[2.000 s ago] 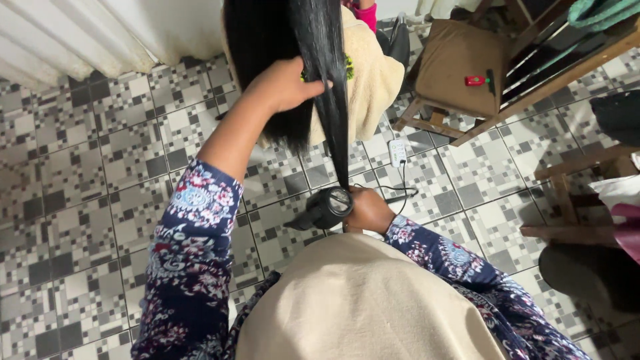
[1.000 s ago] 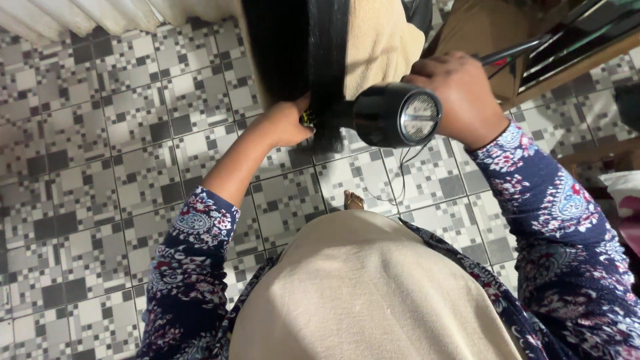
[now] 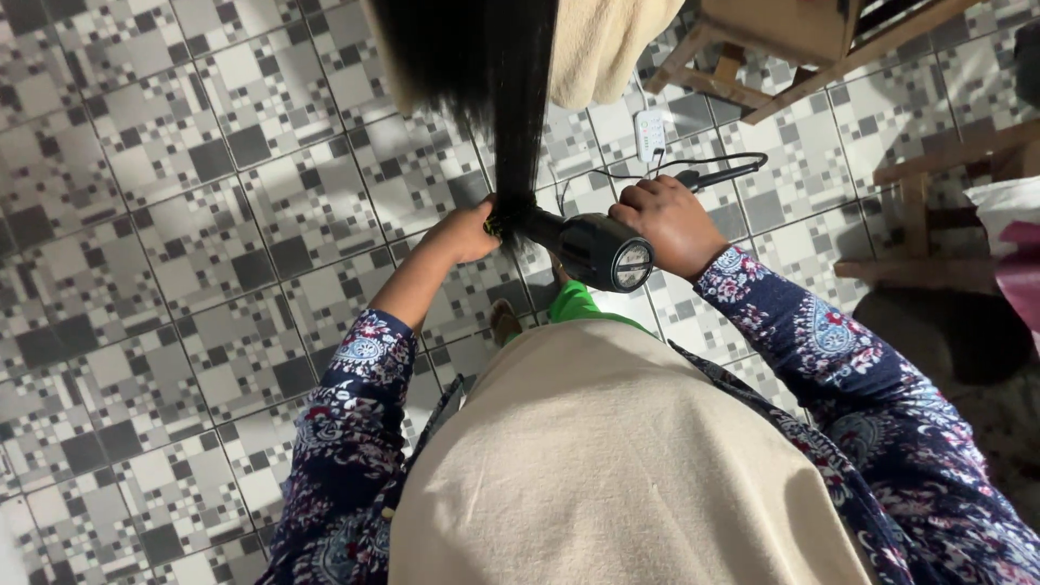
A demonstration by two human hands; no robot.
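A long section of straight black hair point(image 3: 520, 106) is stretched down toward me, apart from the looser hair on its left. Near its ends my left hand point(image 3: 467, 233) grips a round hair brush with yellow-green bristles point(image 3: 491, 226), mostly hidden by the hair and fingers. My right hand point(image 3: 668, 226) is closed around the handle of a black hair dryer point(image 3: 605, 250), its nozzle against the hair ends beside the brush. From the handle a black cord point(image 3: 743, 156) loops back. A beige towel point(image 3: 605, 49) hangs behind the hair.
On the tiled floor point(image 3: 268, 203) lies a white power strip point(image 3: 649, 136) with a cord plugged in. A wooden chair point(image 3: 764, 32) stands at the upper right. Farther right are another wooden frame point(image 3: 918, 211), a dark rounded object point(image 3: 942, 333) and white and pink cloth or plastic point(image 3: 1020, 244).
Two seconds ago my left hand held the hair higher up, with the dryer low near my body. The brush is now at the hair ends. The view has shifted.
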